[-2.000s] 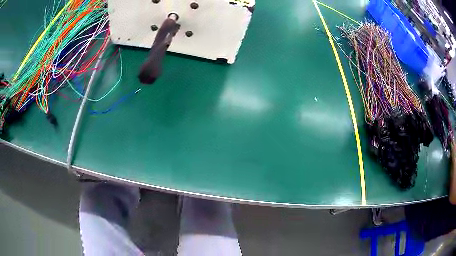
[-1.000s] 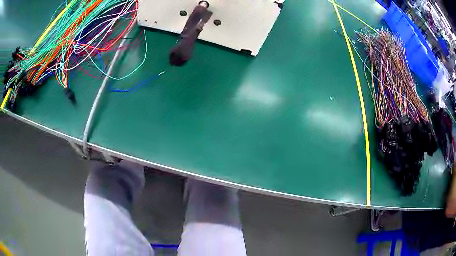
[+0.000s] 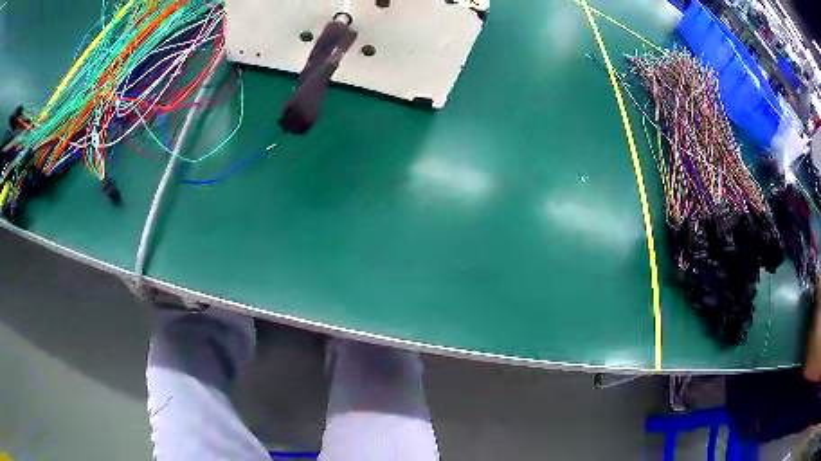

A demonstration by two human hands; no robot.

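Observation:
Neither of my hands is in view. The white-grey wire twisting machine point(image 3: 405, 54) stands at the top centre, cut off by the top edge. Its black twisting head point(image 3: 315, 81) hangs from the front over the green bench, with no wire seen in it. A loose spread of green, orange, white and red wires point(image 3: 121, 81) lies left of the machine, with black connectors point(image 3: 31, 176) toward the bench's left edge. A short blue wire point(image 3: 221, 176) lies in front of the machine.
A grey cable point(image 3: 162, 194) runs over the bench edge. Right of the yellow tape point(image 3: 637, 176) lies a second bundle point(image 3: 702, 135) with black connectors point(image 3: 720, 270). A blue bin point(image 3: 734, 76) is behind it. A blue stool point(image 3: 707, 423) and part of another person's arm point(image 3: 814, 342) show at right.
The whole view has shifted slightly, first one way and then partly back. Nothing on the bench has visibly moved, and no hand has come into view.

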